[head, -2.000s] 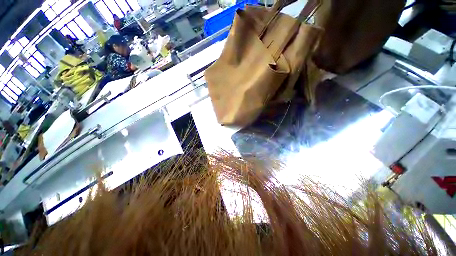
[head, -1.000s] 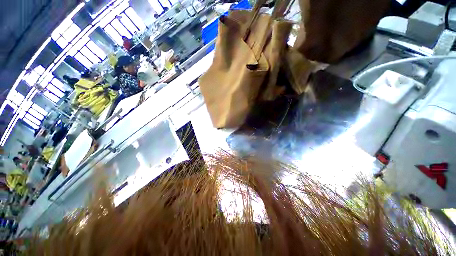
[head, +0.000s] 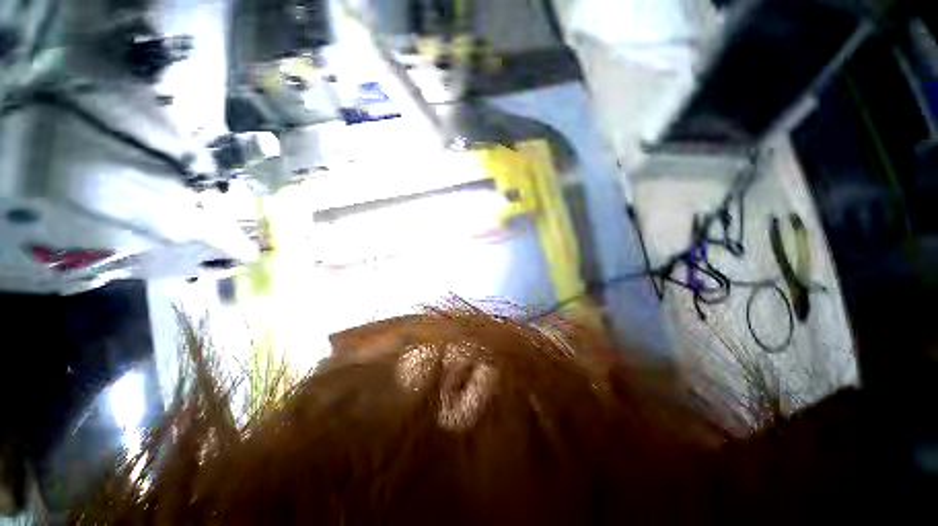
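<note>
The white sewing machine head (head: 98, 211) with a red mark is at the left. Right of it lies a pale work plate (head: 411, 241), mostly lost in glare, with a dark slot across it. Yellow tape (head: 555, 221) runs along its right side. A brown area with a firm edge (head: 381, 337) shows below the plate; it merges with brown hair, so I cannot tell whether it is a bag panel. Pale patches within the brown look like parts of fingers. I cannot tell which hand they belong to or what they hold.
A dark control panel (head: 761, 77) stands tilted at the upper right, with crumpled white material (head: 643, 36) beside it. Dark and purple tangled cords (head: 705, 272) and olive-handled snips (head: 792, 257) lie on the white board at the right. Hair covers the lower view.
The view has swung right. The tan bags, workshop rows and seated person are out of view. The machine head now shows at the left; the panel, cords and tape have appeared.
</note>
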